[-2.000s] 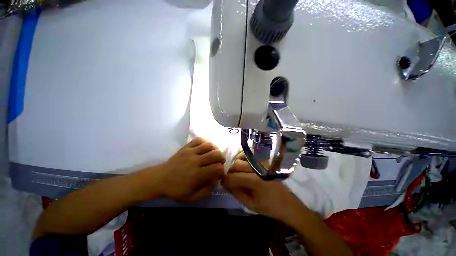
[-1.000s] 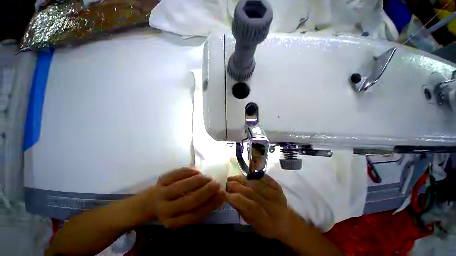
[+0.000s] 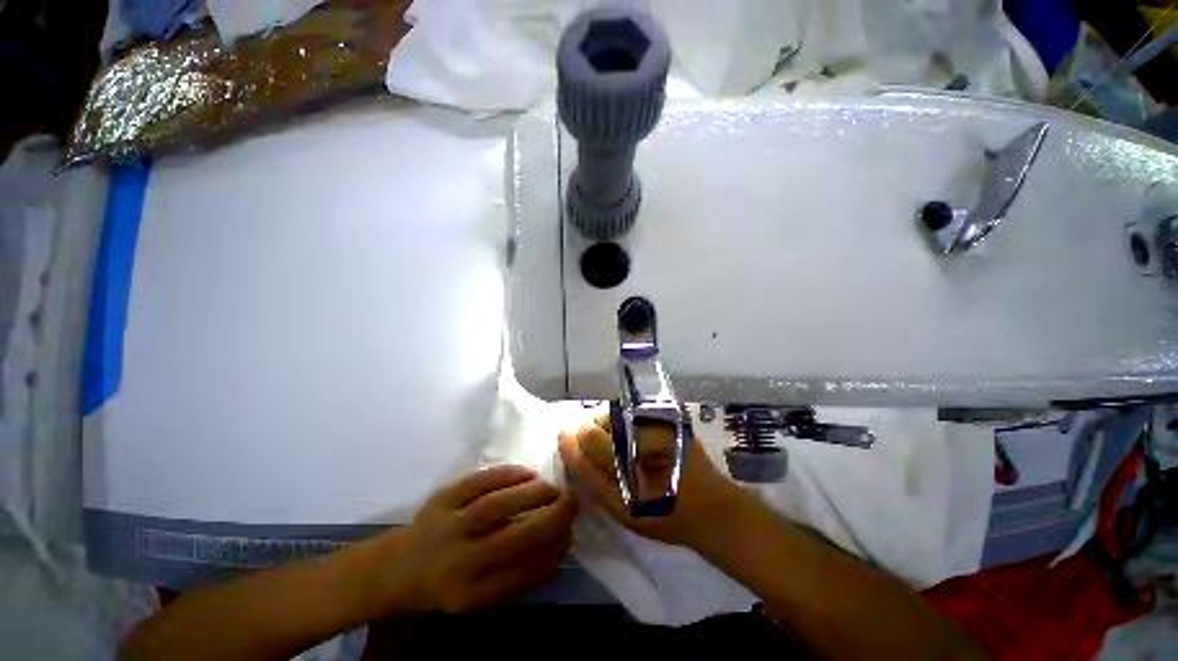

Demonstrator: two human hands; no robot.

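A white fabric piece (image 3: 840, 491) lies under the machine head and hangs over the table's front edge below my hands. My left hand (image 3: 497, 536) holds its edge with bent fingers, left of and below the needle area. My right hand (image 3: 633, 478) grips the fabric close to the needle area, partly hidden behind the shiny take-up lever guard (image 3: 650, 452). The white sewing machine head (image 3: 801, 258) spans the right side, with a grey ribbed knob (image 3: 612, 84) on top. The needle and presser foot are hidden by the head, guard and glare.
Table with blue tape (image 3: 119, 284) at left. Brown plastic-wrapped package (image 3: 233, 78) and white garment heap (image 3: 478, 52) lie behind. Red plastic bag (image 3: 1033, 607) is at lower right, red-handled scissors (image 3: 1117, 504) at the right edge. A metal thread guide (image 3: 988, 194) stands on the head.
The view has shifted, showing more behind the machine. My right hand has moved up closer to the needle area, my left hand stays lower, and fabric now hangs over the front edge between them.
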